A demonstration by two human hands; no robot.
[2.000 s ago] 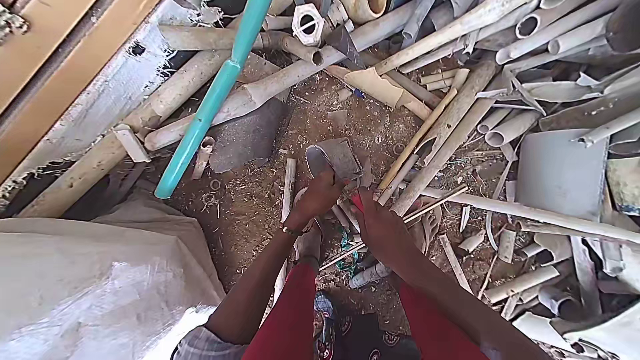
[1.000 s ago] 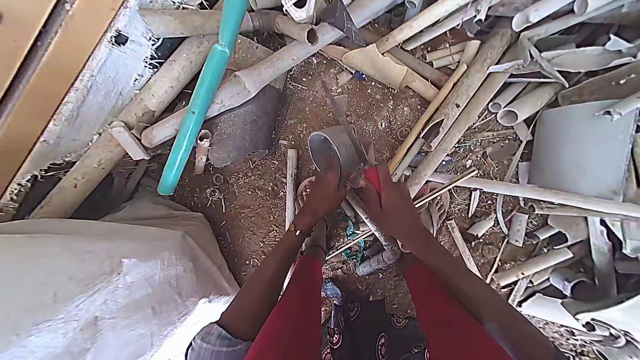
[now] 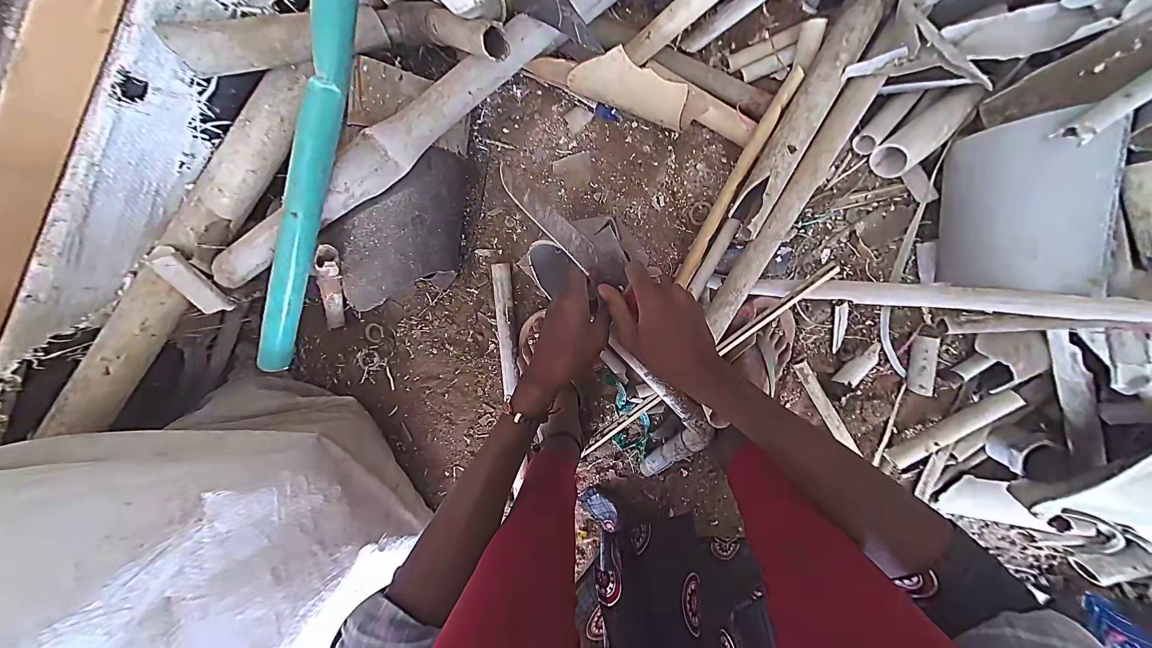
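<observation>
My left hand is closed on a short piece of grey plastic pipe, whose rounded end shows beside the fingers. My right hand grips a red handle, partly hidden by the fingers. A thin metal blade, which looks like part of that tool, slants up and left across the pipe piece; whether it has teeth cannot be told. Both hands are close together, above the ground between my legs. A pale pipe with an elbow lies below my right hand.
Old plastic pipes and broken pieces are heaped on the right. A teal pipe slants at the left, near long grey pipes. A pale sheet covers something at lower left. A flat grey piece lies at right.
The grey pipe piece has turned in my left hand, so its round opening shows less than a second ago. The blade now slants further to the left. The view has shifted somewhat.
</observation>
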